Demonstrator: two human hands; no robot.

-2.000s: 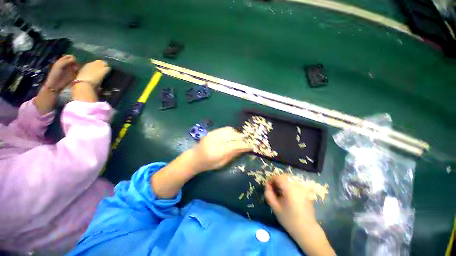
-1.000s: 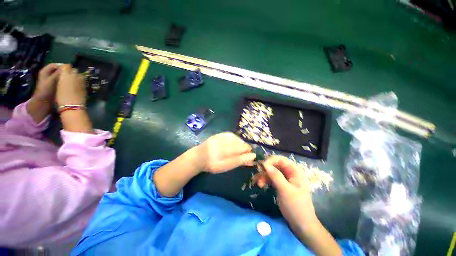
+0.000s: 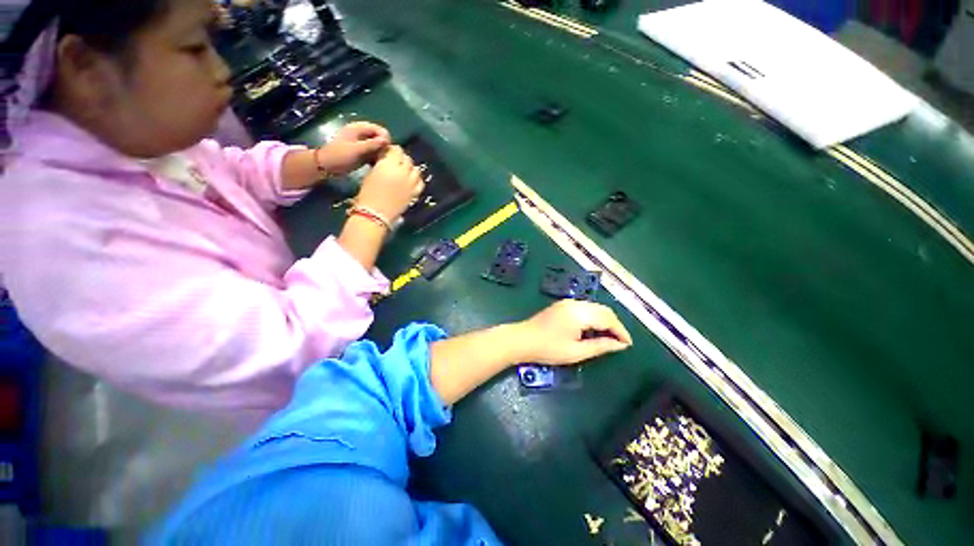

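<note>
My left hand point(image 3: 571, 333) is above the bench with its fingertips together, between the dark housings and the parts tray. Whether it holds anything cannot be told. My right hand is out of the picture. The black parts tray point(image 3: 748, 501) is cut off by the bottom edge, with small pale parts point(image 3: 671, 469) heaped in its left side. A dark blue housing point(image 3: 539, 375) lies partly hidden just below my left hand. Two more housings point(image 3: 507, 261) point(image 3: 570, 282) lie beyond the hand. A few loose pale pins point(image 3: 595, 524) lie left of the tray.
A coworker in pink point(image 3: 203, 288) sits at the left, hands above a dark tray point(image 3: 436, 192). The pale guide rail point(image 3: 684, 325) runs diagonally past my tray. Housings point(image 3: 613, 213) point(image 3: 939, 464) lie beyond it. Yellow tape point(image 3: 489, 223) meets its end. A white board point(image 3: 785, 64) lies far right.
The view has swung left and up. My left hand has moved away from the tray and my right hand, to over the housings. My right hand and the clear bags have left the picture.
</note>
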